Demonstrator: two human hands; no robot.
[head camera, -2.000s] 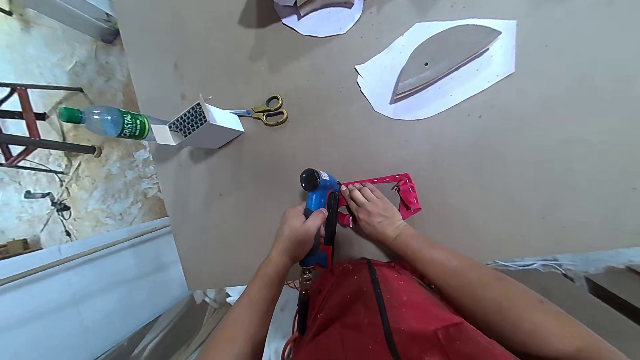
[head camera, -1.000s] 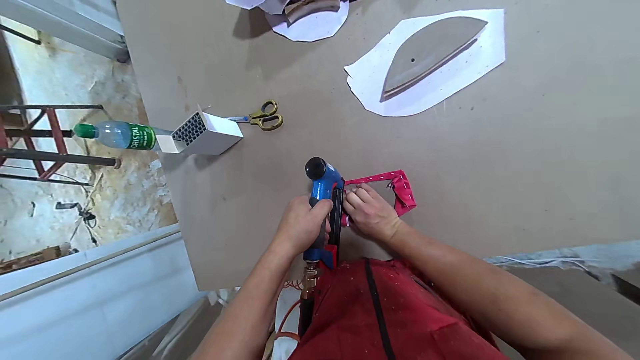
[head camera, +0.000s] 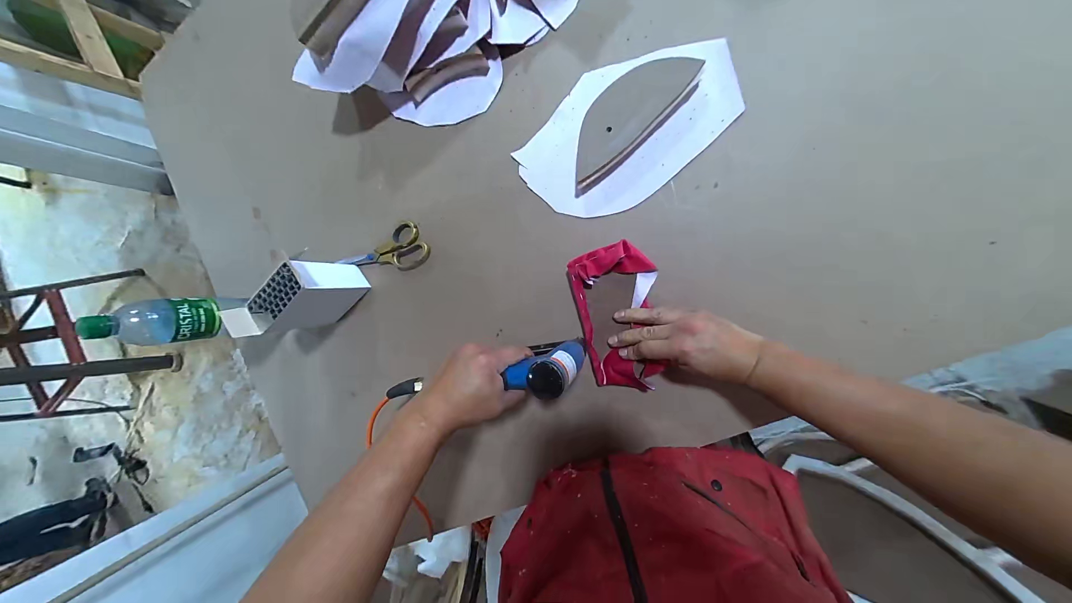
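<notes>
My left hand (head camera: 473, 387) grips the handle of a blue and black pneumatic stapler (head camera: 548, 373), whose front end meets the left edge of a small frame wrapped in red fabric (head camera: 584, 314). An orange air hose (head camera: 371, 423) runs from the stapler's rear fitting. My right hand (head camera: 682, 342) rests on the frame's lower right side, fingers reaching over it into the opening; how firmly it holds is unclear. A white strip shows on the frame's upper right side. The stapler's tip is partly hidden by its own body.
Yellow-handled scissors (head camera: 406, 251) lie beside an upturned white box of staples or similar strips (head camera: 322, 293) and a plastic bottle (head camera: 159, 322) at the table's left edge. White fabric-covered pieces (head camera: 456, 92) and a curved panel on white material (head camera: 653, 180) lie farther back.
The red frame has been turned so its long side runs away from me. The stapler has swung from pointing away to pointing right. My left hand has moved left. The view has shifted.
</notes>
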